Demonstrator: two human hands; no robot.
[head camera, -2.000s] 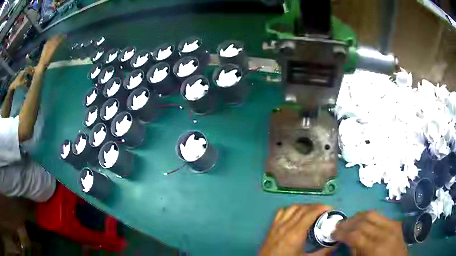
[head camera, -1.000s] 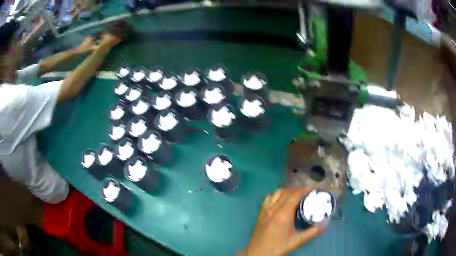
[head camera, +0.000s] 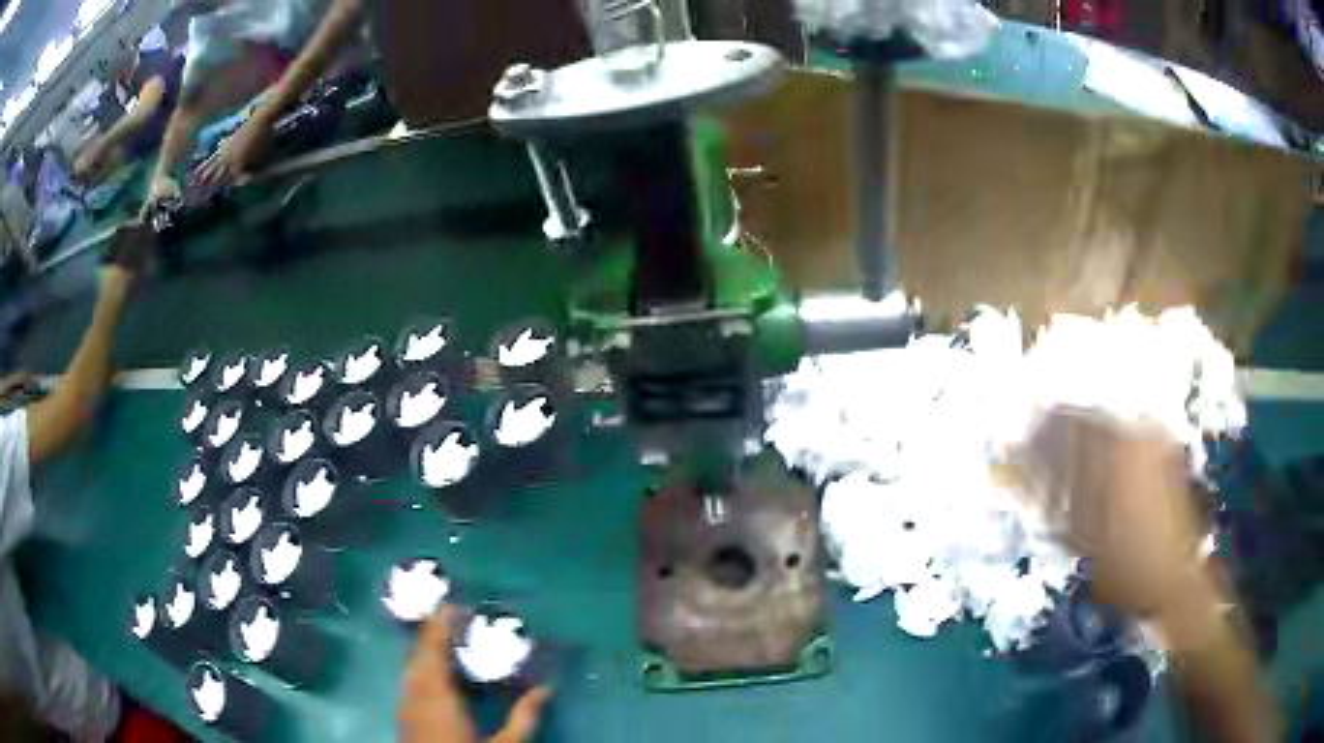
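My left hand (head camera: 443, 700) is at the bottom, left of the press, cut off by the lower edge. Its fingers are around a black cup with white blades (head camera: 494, 646). Another such cup (head camera: 415, 588) is just beside it, up and left. My right hand (head camera: 1118, 501) is blurred over the white impeller pile (head camera: 929, 436); whether its fingers hold an impeller cannot be told. The press base plate (head camera: 730, 569) has nothing on it, with its centre hole showing.
Rows of black cups with white blades (head camera: 309, 488) stand at left. The green-framed press (head camera: 690, 392) stands between my hands. Dark empty cups (head camera: 1111, 690) lie at lower right, partly hidden. Cardboard (head camera: 1002, 218) is behind the pile. Coworkers' arms (head camera: 87, 363) show at left.
My left hand has carried the cup leftward from before the press to beside the lone cup. My right hand has come over the pile. The camera view has shifted.
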